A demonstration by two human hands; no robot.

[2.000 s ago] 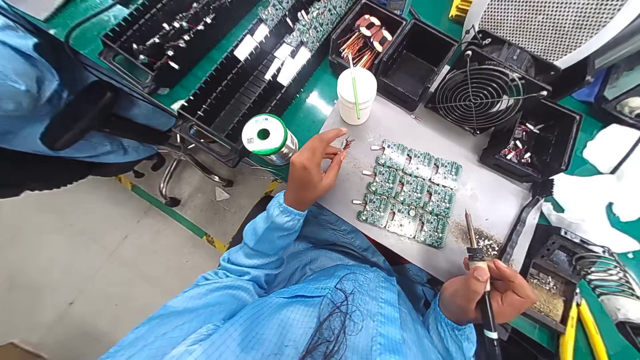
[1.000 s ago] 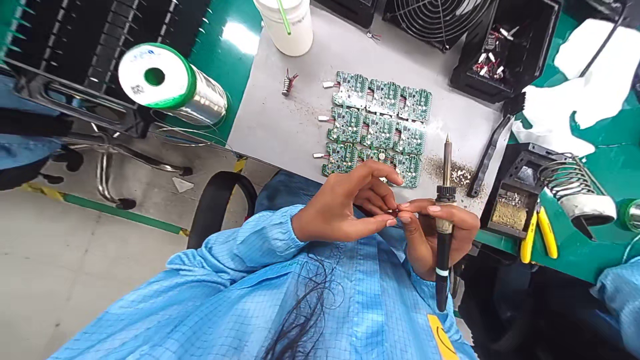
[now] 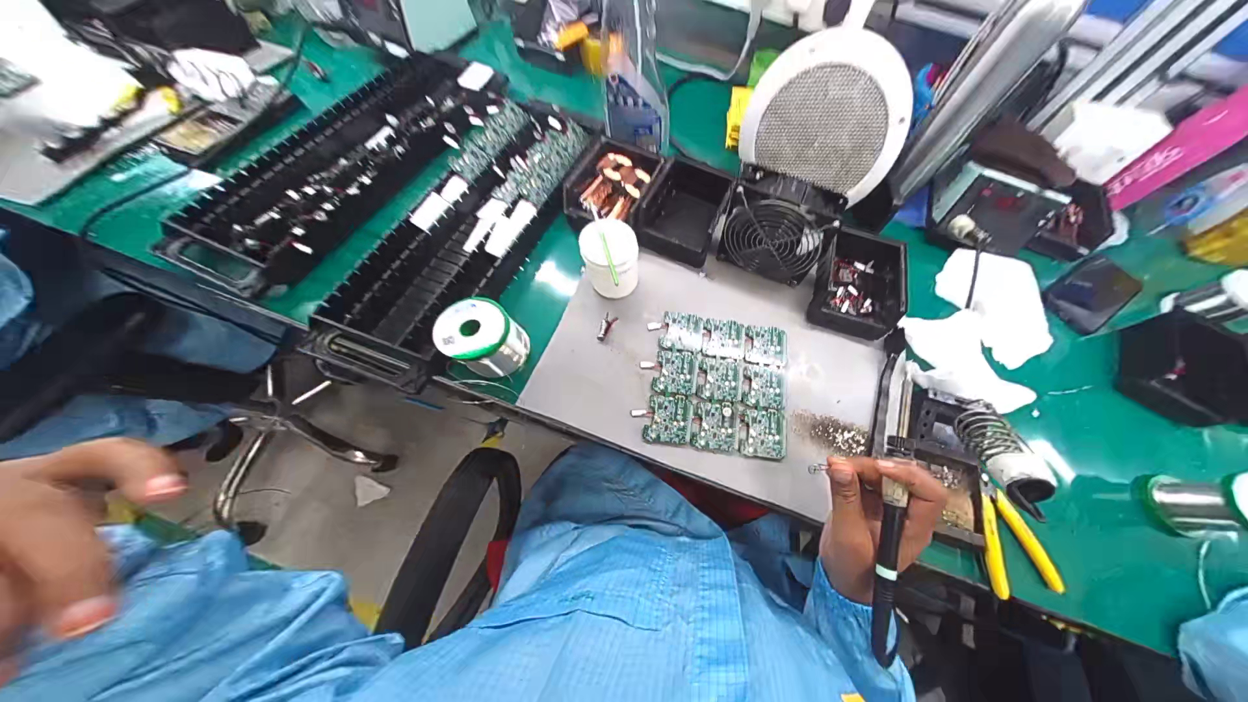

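My right hand (image 3: 873,517) holds a soldering iron (image 3: 892,526) upright, its tip end pointing away from me, and pinches a small component with wire leads (image 3: 819,469) between thumb and finger. My left hand (image 3: 78,536) is at the far left, blurred, fingers apart, with nothing seen in it. A panel of green circuit boards (image 3: 720,385) lies on the grey mat (image 3: 585,380), with small white-ended parts along its left side. Left of the panel is a small wired component (image 3: 605,327). Beyond that stands a white tub (image 3: 609,258) with a green stick across it.
A solder wire spool (image 3: 481,336) stands left of the mat. Behind are black slotted racks (image 3: 419,278), bins of parts (image 3: 858,283) and a fan (image 3: 770,234). At right are a coiled iron holder (image 3: 1004,453) and yellow-handled pliers (image 3: 1014,541). A chair (image 3: 444,546) is below the bench edge.
My hands were together in front of me a second ago; now my left hand is far out to the left. My right hand still holds the iron. The view has shifted and takes in more of the bench.
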